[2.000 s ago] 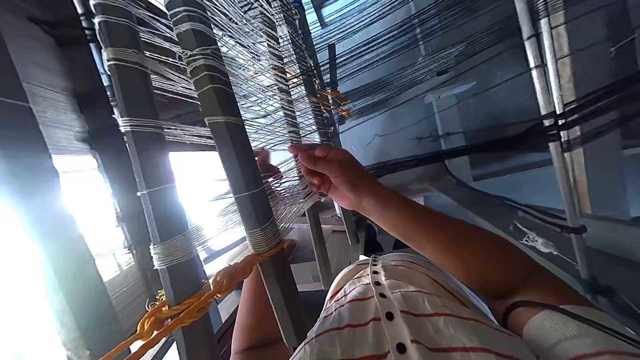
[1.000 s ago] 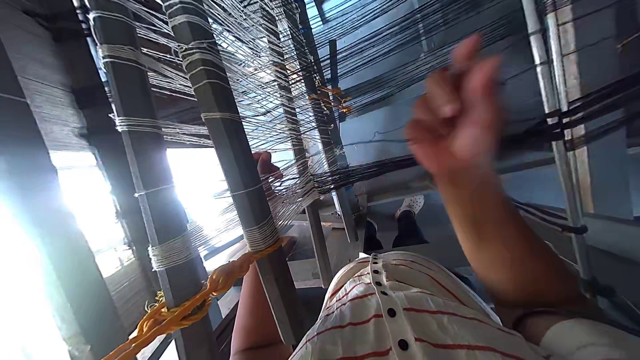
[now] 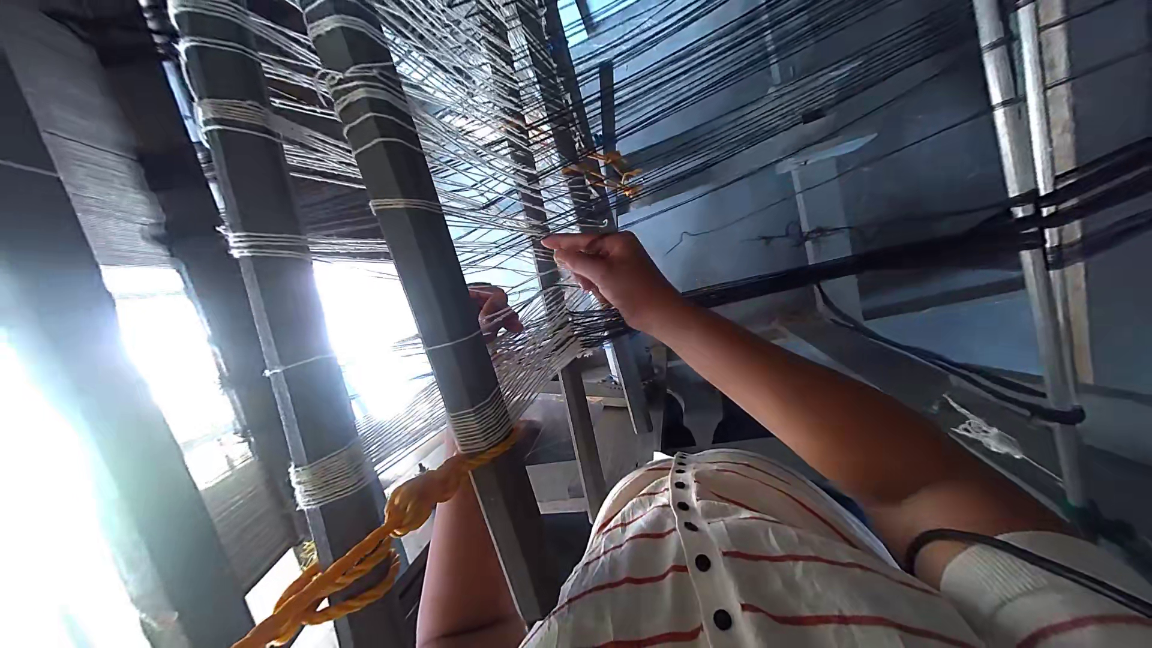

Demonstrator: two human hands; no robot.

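White threads (image 3: 531, 369) run among dark wooden bars, and dark yarns (image 3: 756, 72) stretch away to the upper right. My right hand (image 3: 612, 270) is at the threads near the centre, thumb and forefinger pinched together at the white and dark strands; the pinched strand is too fine to make out. My left hand (image 3: 493, 310) is partly hidden behind the nearer wooden bar (image 3: 414, 243), its curled fingers beside the white threads. Whether it holds a thread cannot be seen. White cord is wound around the nearer bar and around a second wooden bar (image 3: 270, 207).
An orange rope (image 3: 360, 549) is knotted around the nearer bar at lower left. Small orange ties (image 3: 612, 171) sit among the threads. Metal pipes (image 3: 1026, 225) stand on the right, crossed by a thick bundle of dark yarn (image 3: 855, 263). Bright light comes in at left.
One second ago my right hand was raised away to the right, blurred; it is back at the threads, about where it was two seconds ago. My left hand has stayed behind the bar.
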